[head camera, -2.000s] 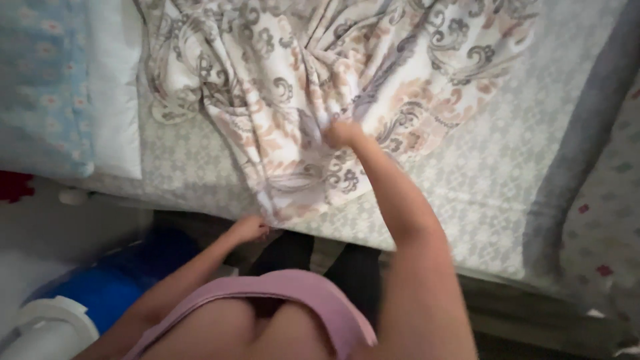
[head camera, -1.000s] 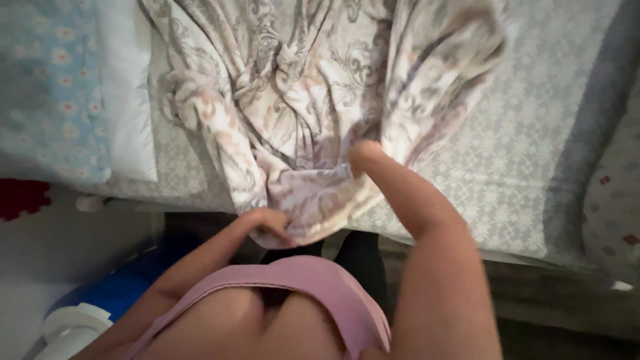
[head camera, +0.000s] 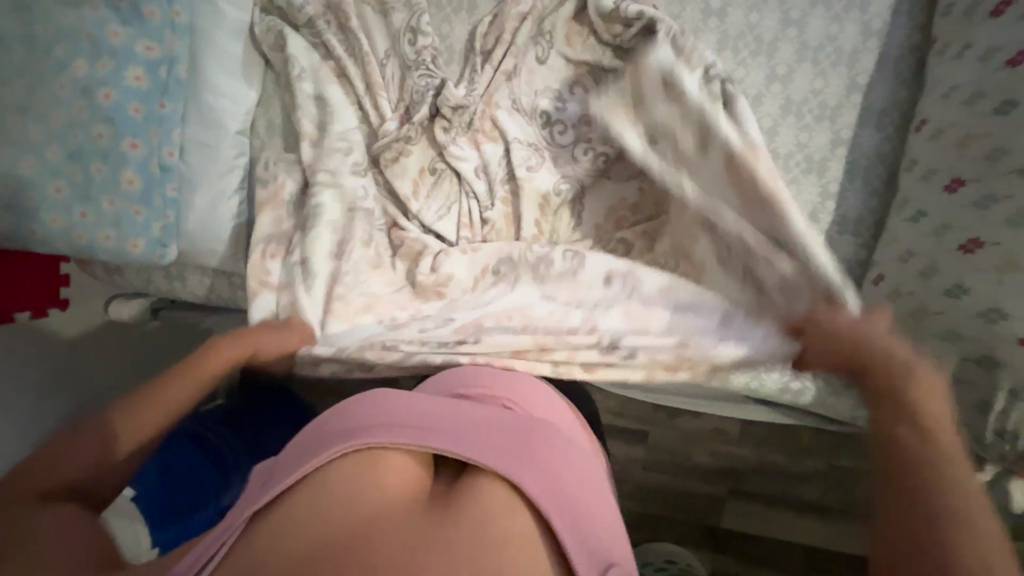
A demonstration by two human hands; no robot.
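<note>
A cream blanket with a brown and grey scroll pattern (head camera: 512,280) lies rumpled over a bed, its near edge stretched between my two hands. At the left, my left hand (head camera: 282,340) grips one end of that edge. My right hand (head camera: 840,344), blurred, is closed on the other end at the right, where a fold of the fabric rises toward it. The fingertips of both hands are hidden by cloth or blur. Under the blanket is a pale patterned bed sheet (head camera: 800,96).
A blue daisy-print cloth (head camera: 96,144) lies over white bedding (head camera: 216,120) at the left. Floral-print bedding (head camera: 952,200) lies at the right. Below the bed's near edge are a blue container (head camera: 200,464) and a wood-look floor (head camera: 760,480). A red foam mat piece (head camera: 32,286) shows far left.
My right hand has moved out to the right and my left hand somewhat left. The blanket's near edge, earlier bunched between them, is now spread wide.
</note>
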